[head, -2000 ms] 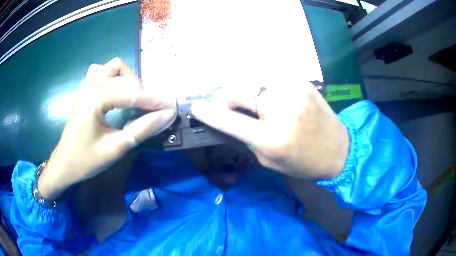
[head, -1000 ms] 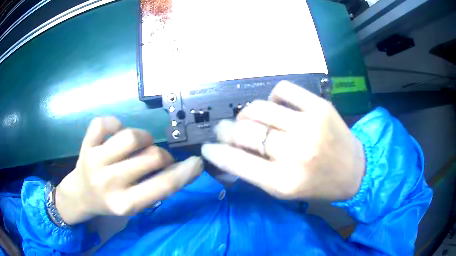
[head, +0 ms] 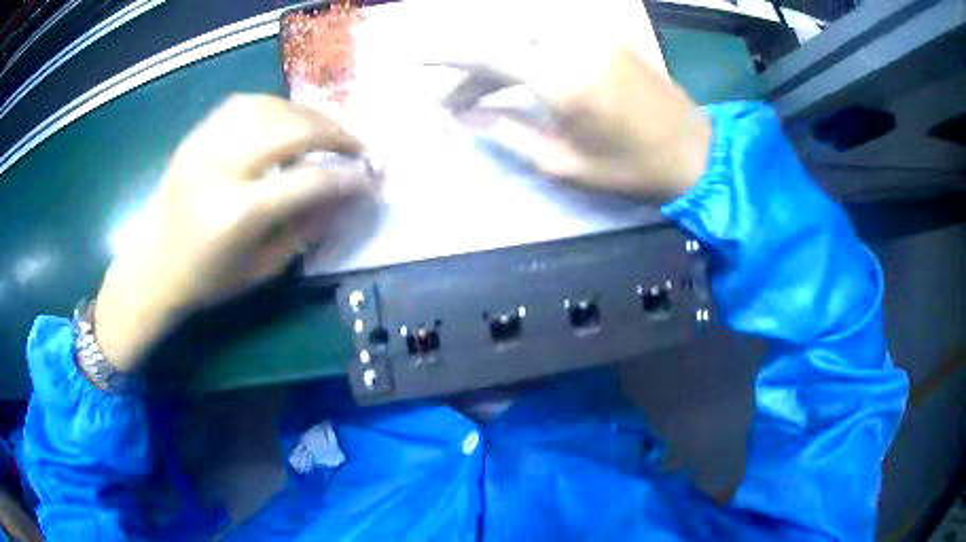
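The dark loading fixture (head: 542, 337) lies at the near edge of the white tray, its several nests in a row uncovered, with dark bits in them and bright screws at both ends. The white tray (head: 445, 228) holds a heap of tiny copper parts (head: 321, 48) in its upper left corner. My left hand (head: 249, 196) is blurred over the tray's left edge, fingers bent together; I cannot tell if it holds anything. My right hand (head: 593, 122) is blurred over the tray's middle, fingertips pointing left; whether it holds a part cannot be seen.
A glossy green mat (head: 64, 228) lies under the tray. Silver rails (head: 138, 69) run past the upper left. A grey metal beam (head: 858, 53) with a dark block (head: 854, 125) stands at the right. Blue smock sleeves flank the fixture.
Both hands have moved up from the fixture to over the tray. The fixture now shows whole and sits lower in the picture. The green label is no longer visible.
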